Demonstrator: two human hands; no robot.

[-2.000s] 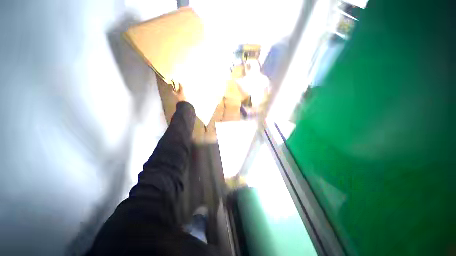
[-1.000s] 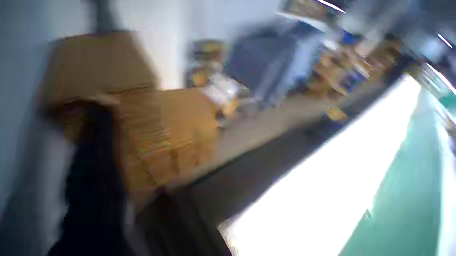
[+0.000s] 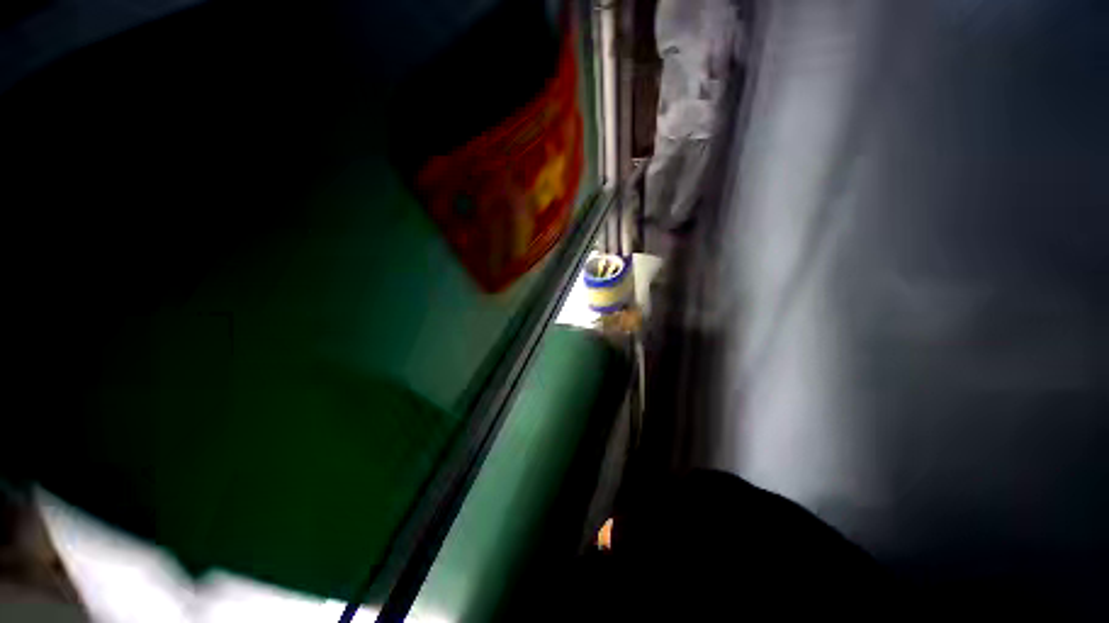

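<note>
The view is dark, tilted and blurred. Neither hand can be made out. A dark rounded shape, like the wearer's clothing (image 3: pixel 742 542), fills the bottom right of centre. A small orange patch shows at its left edge; I cannot tell what it is. A green conveyor belt (image 3: pixel 529 456) curves over its end near the centre. A small round roll or pot (image 3: pixel 607 287) with blue rims and a yellowish band stands on a white surface beyond the belt end.
A large green surface (image 3: pixel 274 426) covers the left side. A red-orange panel with yellow marks (image 3: pixel 517 201) lies against it. A dark rail (image 3: pixel 487 420) runs diagonally beside the belt. A pale grey wall (image 3: pixel 839 280) is at the right. Crumpled grey material (image 3: pixel 687 110) shows at the top.
The view has swung and darkened. The sleeved arm and brown cardboard from before are out of sight. The belt end, red-orange panel and blue-rimmed thing now show.
</note>
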